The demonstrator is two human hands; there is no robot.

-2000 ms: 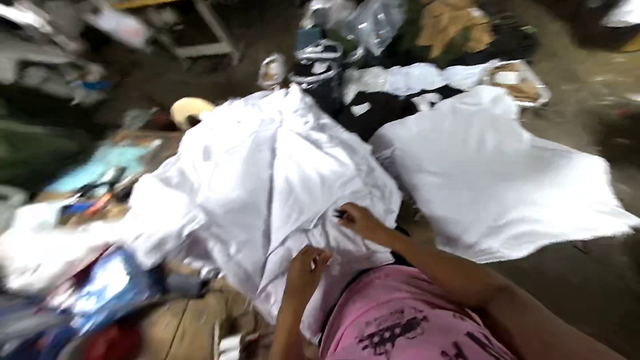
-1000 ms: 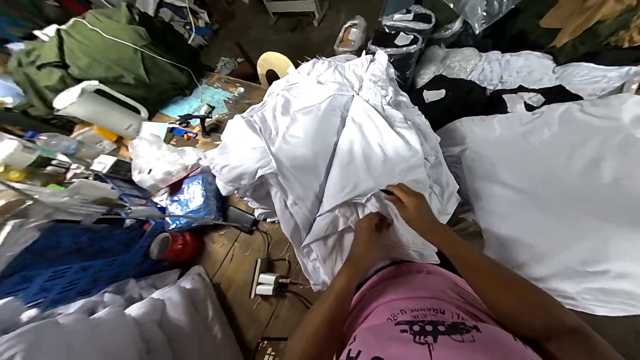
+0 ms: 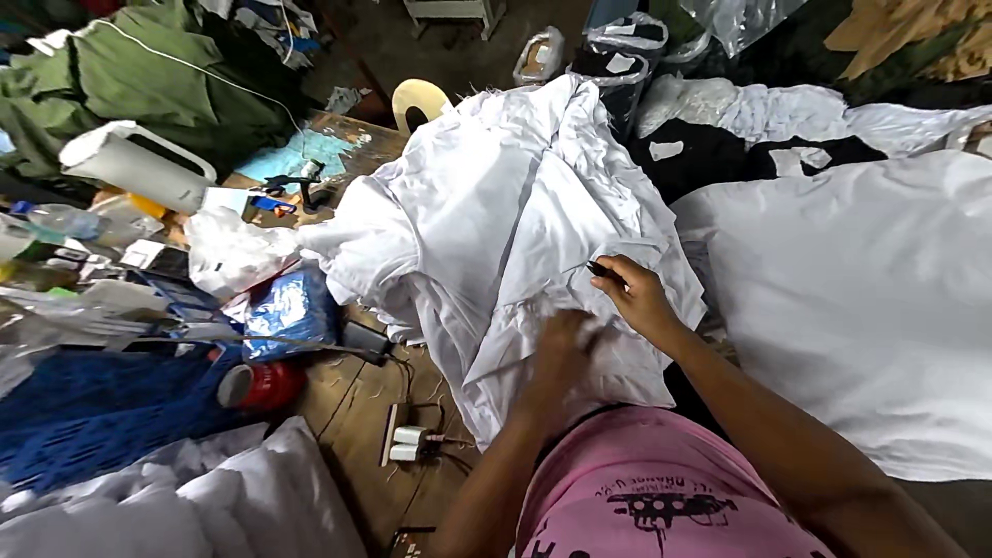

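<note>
A heap of white garments lies in front of me, reaching down to my waist. Over its lower right part is my right hand, its thumb and fingers closed on a small dark tool whose tip points left; the exact kind is too small to tell. My left hand is blurred and lies lower and to the left, over the crumpled cloth near the hem. Whether it grips any fabric does not show.
White cloth spreads at right. At left stand a white electric kettle, a blue plastic packet, a red roll and a blue crate. Plugs with cords sit on the wooden tabletop. Green fabric is piled behind.
The view has swung since the first frame. My right hand has come away from the left, which was close beside it one second ago.
</note>
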